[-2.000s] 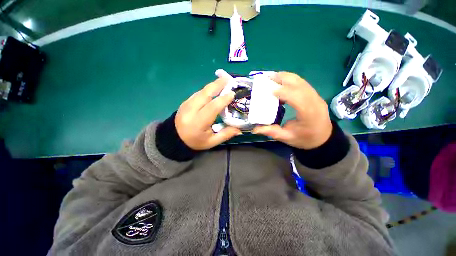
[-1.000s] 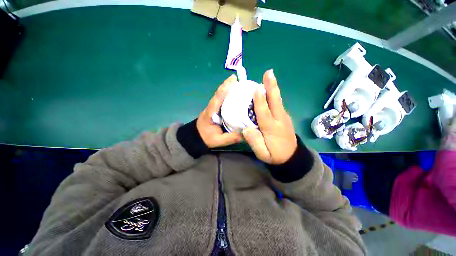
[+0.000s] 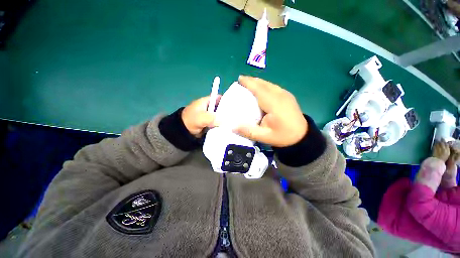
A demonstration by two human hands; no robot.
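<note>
A white rounded security camera (image 3: 237,108) is held between my hands close to my chest, above the bench's near edge. Its black square lens face (image 3: 238,158) points towards the head camera, at the end nearest my jacket. A thin white antenna stick (image 3: 214,93) stands up on its left side. My left hand (image 3: 198,117) grips the left side by the antenna. My right hand (image 3: 276,112) wraps the right side of the white dome. The dome covers the inside, so no wires show on this unit.
An adhesive tube (image 3: 259,43) lies beyond my hands, near an open carton (image 3: 272,11). Two cameras (image 3: 373,103) lie at the right with wired, open end covers (image 3: 341,130). Another person in a pink sleeve (image 3: 428,196) handles a white unit (image 3: 444,123) at the far right.
The camera has been turned so its black lens face shows and its open, wired side no longer does. My right hand has moved from fingers raised to wrapped around the dome.
</note>
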